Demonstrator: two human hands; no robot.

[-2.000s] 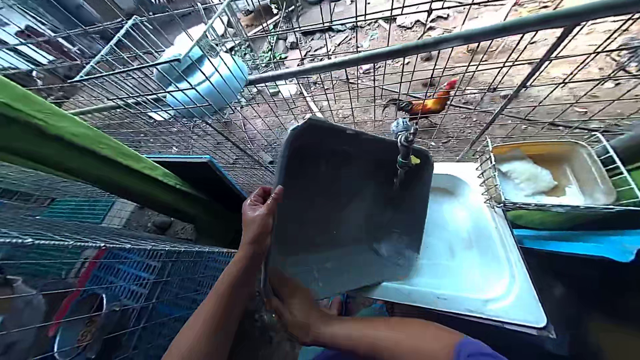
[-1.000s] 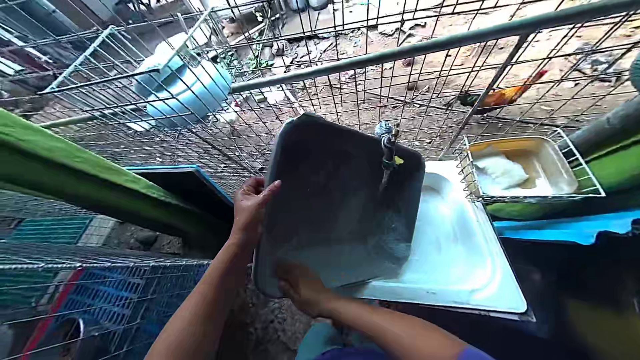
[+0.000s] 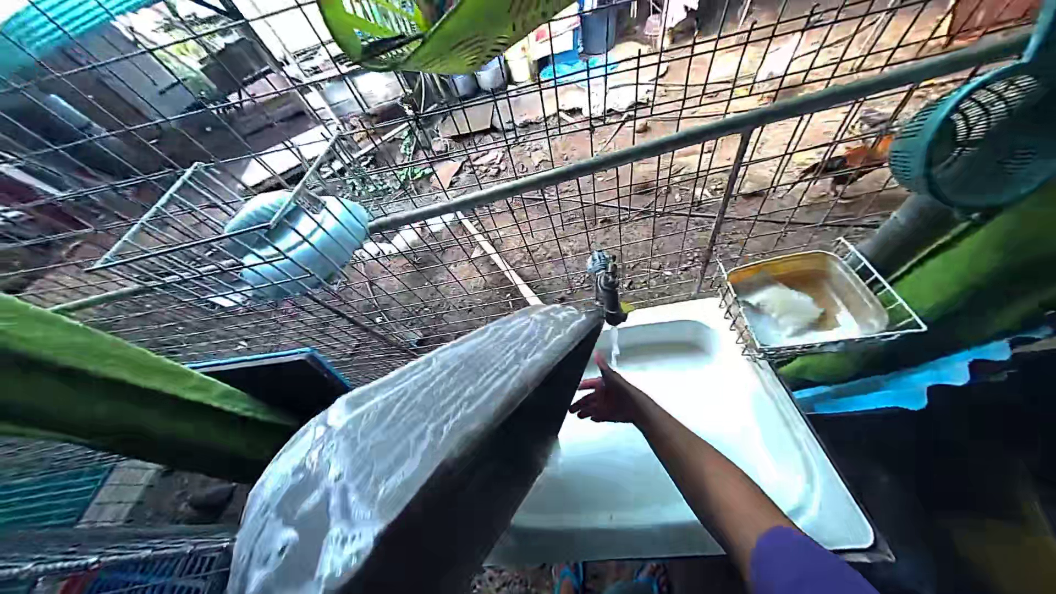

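A dark grey plastic basin [image 3: 429, 429] stands tilted on its side over the left part of the white sink [image 3: 660, 478], its wet outer face turned up to the left. Water runs from the metal faucet [image 3: 608, 289] in a thin stream. My right hand [image 3: 609, 398] is beside the stream, fingers apart, holding nothing; whether it touches the basin's edge cannot be told. My left hand is hidden, and the basin covers the area where it might be.
A wire rack with a soap container [image 3: 825, 272] hangs right of the sink. Behind runs a wire mesh fence with a metal rail [image 3: 577, 169]. Light blue bowls [image 3: 297, 243] sit in a rack at left, and a teal strainer [image 3: 932, 148] hangs at right. A rooster [image 3: 858, 161] stands beyond the fence.
The basin has turned from its inside facing me to its wet outer side showing. My right hand has let go of it and moved right, to the water stream. The left hand has gone out of sight.
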